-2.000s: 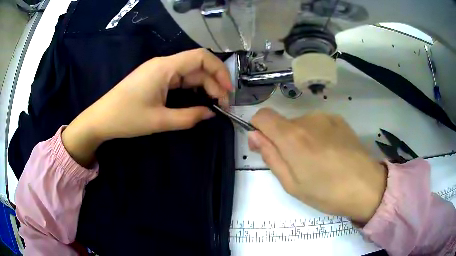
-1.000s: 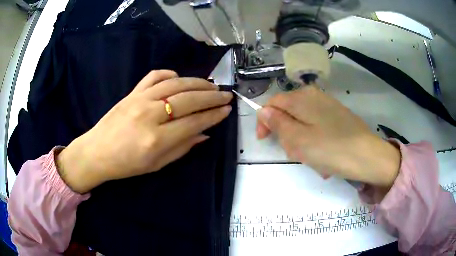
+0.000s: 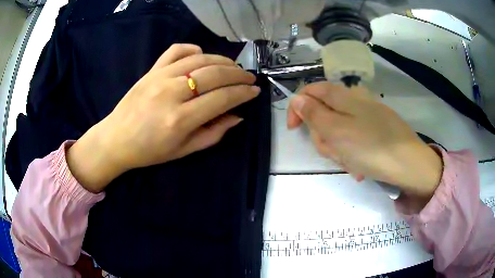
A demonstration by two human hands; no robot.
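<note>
The black garment (image 3: 179,212) lies spread left of the needle, with a narrow ridged band (image 3: 260,152) along its right edge. My left hand (image 3: 168,108) lies flat on the garment, fingertips at the band's top end just in front of the presser foot (image 3: 262,54). A ring is on one finger. My right hand (image 3: 358,130) is closed on the slim tweezers (image 3: 280,86). Their tips touch or nearly touch the band's edge beside my left fingertips. The far end of the tweezers shows below my right wrist.
The machine head (image 3: 293,13) hangs over the work. A cream roller (image 3: 348,59) is right of the needle. A black binding tape (image 3: 434,81) runs along the right of the bed (image 3: 309,155). A printed ruler scale (image 3: 336,241) lies in front. The snips are mostly hidden behind my right wrist.
Since a second ago the garment's edge and my left hand have moved up to the presser foot, covering much of the pale triangle there. The tweezers have moved up with them. Earlier my left fingers were raised.
</note>
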